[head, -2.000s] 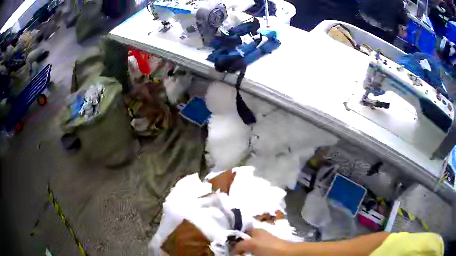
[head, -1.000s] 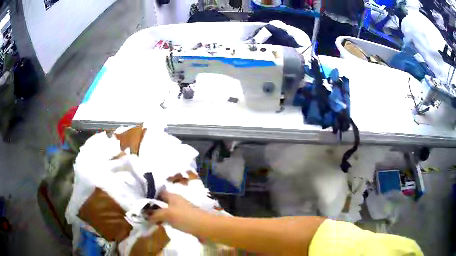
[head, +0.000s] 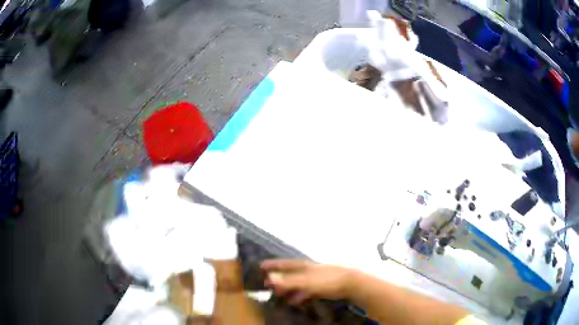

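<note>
A bundle of white fabric (head: 168, 232) with brown panels (head: 223, 285) is at the lower left, beside the corner of the white machine table. The image is blurred there. My right hand (head: 308, 281) reaches in from the lower right, over the table's front edge, just right of the bundle. Its fingers are apart and I see nothing held. A small white bit shows below its fingertips; I cannot tell what it is. My left hand is not in view.
The sewing machine (head: 501, 254) stands on the table (head: 305, 159) at the lower right. A white trough (head: 343, 47) behind the table has white and brown pieces (head: 412, 82) over its rim. A red stool (head: 176, 132) is left of the table. Speckled floor lies beyond.
The view has swung left along the table, bringing in the stool and the draped pieces. My right hand, earlier gripping the bundle, is now apart from it with its fingers open.
</note>
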